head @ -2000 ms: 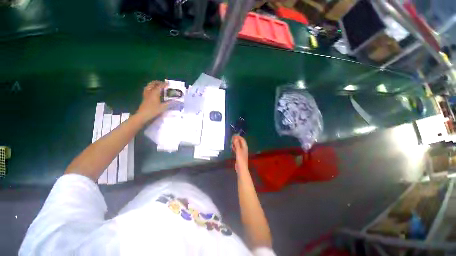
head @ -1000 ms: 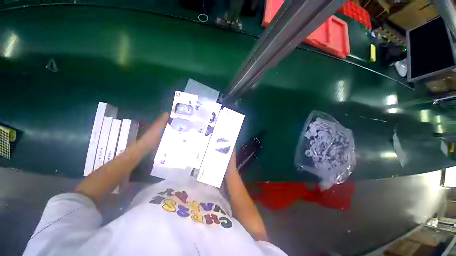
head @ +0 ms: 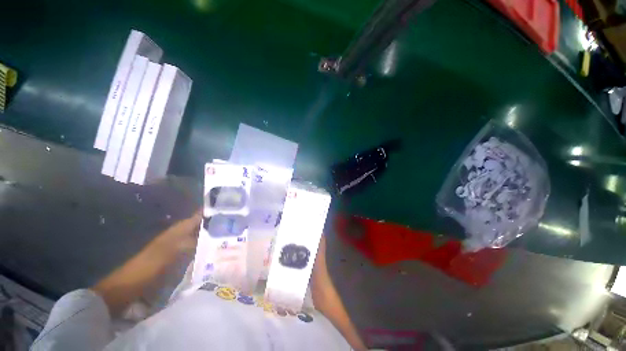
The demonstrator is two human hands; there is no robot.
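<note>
I hold a group of white watch boxes (head: 294, 253) with printed dark watch pictures upright against my shirt, off the bench's front edge. A plain pale sheet (head: 264, 152) sticks up from behind them. My left hand (head: 189, 232) is at the left side of the group, its fingers mostly hidden by the boxes. My right hand (head: 320, 264) is at the right side, also largely hidden behind the boxes.
More white boxes (head: 143, 116) stand in a row on the green bench (head: 240, 62) at left. A dark strap-like thing (head: 362, 169) and a clear bag of small pale parts (head: 495, 182) lie right. Red stools (head: 391, 243) are below; a metal post (head: 377, 34) rises behind.
The boxes, spread on the bench two seconds ago, are now gathered, lifted off it and drawn in against my shirt. My left hand has come down to their side; the view has shifted.
</note>
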